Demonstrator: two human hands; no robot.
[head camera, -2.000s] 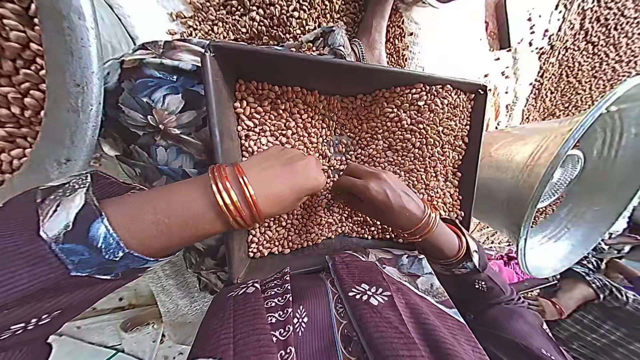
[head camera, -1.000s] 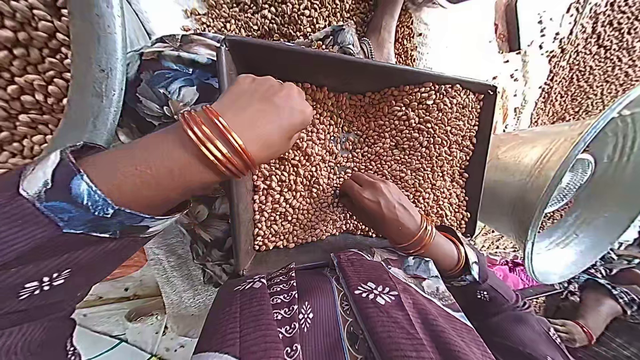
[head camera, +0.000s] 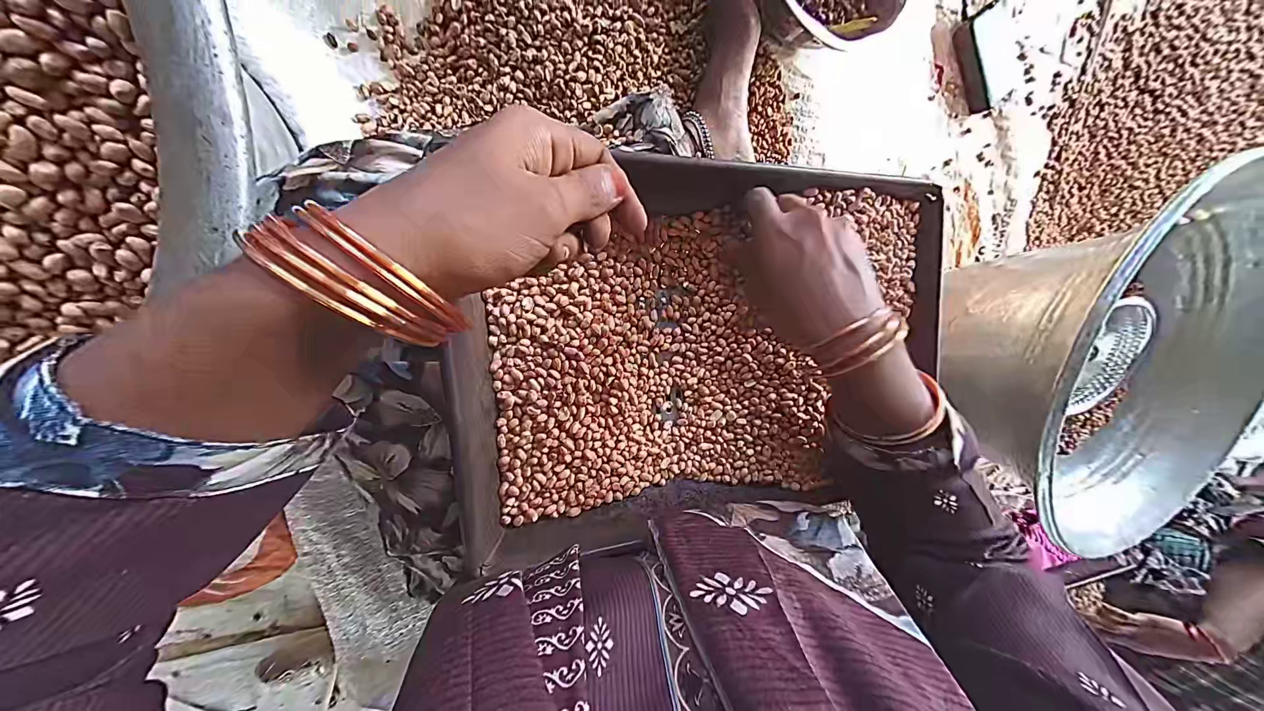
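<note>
A dark metal tray (head camera: 474, 434) lies tilted across my lap, spread with brown shelled peanuts (head camera: 583, 395). Small grey patches of its bottom show through near the middle. My left hand (head camera: 523, 197) hovers over the tray's upper left part, thumb and fingertips brought together; whether a nut is between them cannot be made out. My right hand (head camera: 810, 257) rests on the peanuts in the upper right part, its fingers curled down and partly hidden, so what they hold does not show. Orange and gold bangles ring both wrists.
A large metal basin (head camera: 193, 128) of peanuts stands at the left. More peanuts (head camera: 553, 59) lie on the ground beyond the tray, by another person's foot (head camera: 729, 89). At the right, a tipped metal pot (head camera: 1007, 346) holds a perforated piece (head camera: 1114, 355). Another person's arm (head camera: 1175, 632) shows lower right.
My right hand has moved from the middle of the tray to its upper right part. My left hand, over the peanuts at first, lifted to the tray's upper left edge.
</note>
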